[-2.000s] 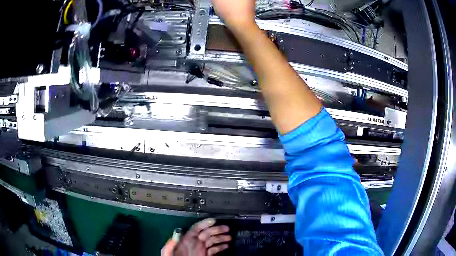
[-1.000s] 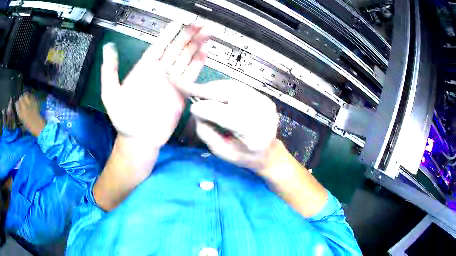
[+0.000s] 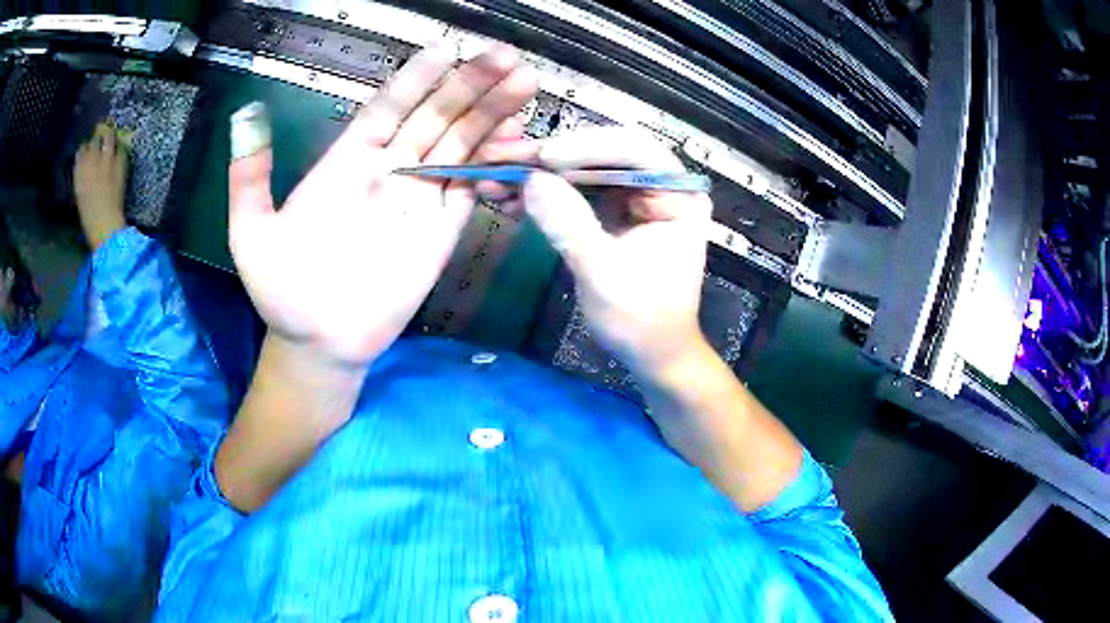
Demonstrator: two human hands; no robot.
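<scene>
My left hand (image 3: 365, 231) is held palm up with its fingers spread; its thumb wears a cream finger cot (image 3: 250, 129). My right hand (image 3: 633, 250) grips slim blue-grey tweezers (image 3: 584, 178), whose pointed tip lies over the left palm; I cannot tell whether it touches or holds a part. Below the right hand, a dark tray (image 3: 752, 319) of tiny pale parts is partly hidden. A brownish plate with small holes (image 3: 469, 270) shows partly between my hands.
A co-worker's hand (image 3: 102, 183) is over another tray of small parts (image 3: 158, 134) at the left. Machine rails (image 3: 682, 91) run behind the green bench (image 3: 818, 377). An upright silver frame (image 3: 943, 207) stands at the right, with purple light beyond.
My right arm has come back from over the machine, and both hands are now before my chest. The tweezers now show clearly in my right hand. The co-worker's hand has moved onto the left tray.
</scene>
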